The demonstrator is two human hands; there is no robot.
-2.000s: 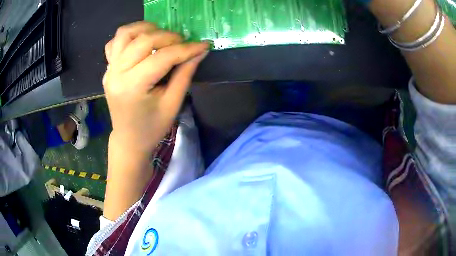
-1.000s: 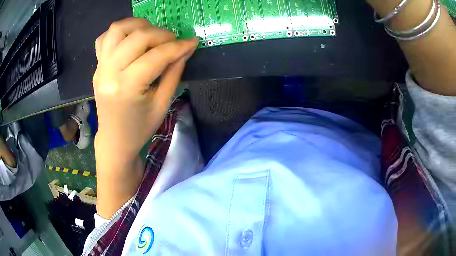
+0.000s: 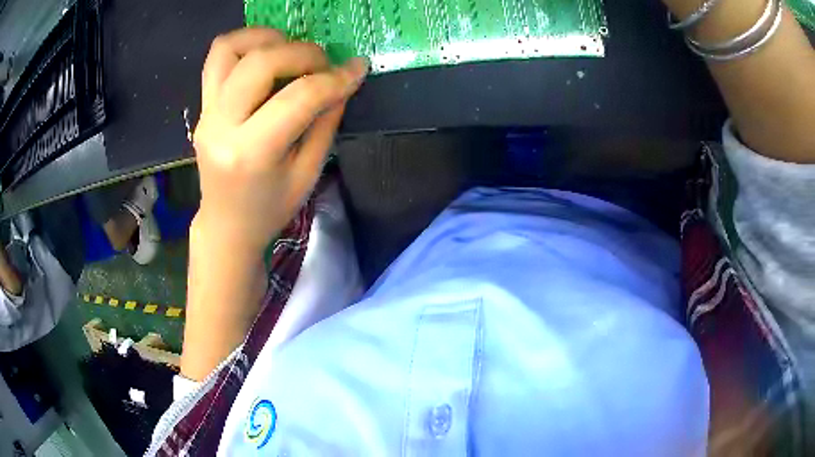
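Observation:
A green PCB panel point(image 3: 465, 31) lies over the dark mat point(image 3: 500, 98) at the top of the picture, its far side cut off by the picture's edge. A shiny strip with small holes runs along its near edge. My left hand point(image 3: 268, 125) grips the panel's near left corner between thumb and fingers. My right arm reaches in from the right, with metal bracelets point(image 3: 737, 36) at the wrist. My right hand itself is beyond the top edge, so what it does is hidden.
A black slotted rack point(image 3: 54, 107) stands at the left edge of the bench. Below it, another person's foot point(image 3: 143, 236) shows above the green floor with yellow-black tape point(image 3: 134, 306). Another person's sleeve point(image 3: 36, 294) is at the far left. A brush-like black object point(image 3: 134, 393) is at lower left.
The panel and my left hand have shifted slightly up in the picture. My left hand keeps its hold on the corner. The right wrist also sits slightly higher.

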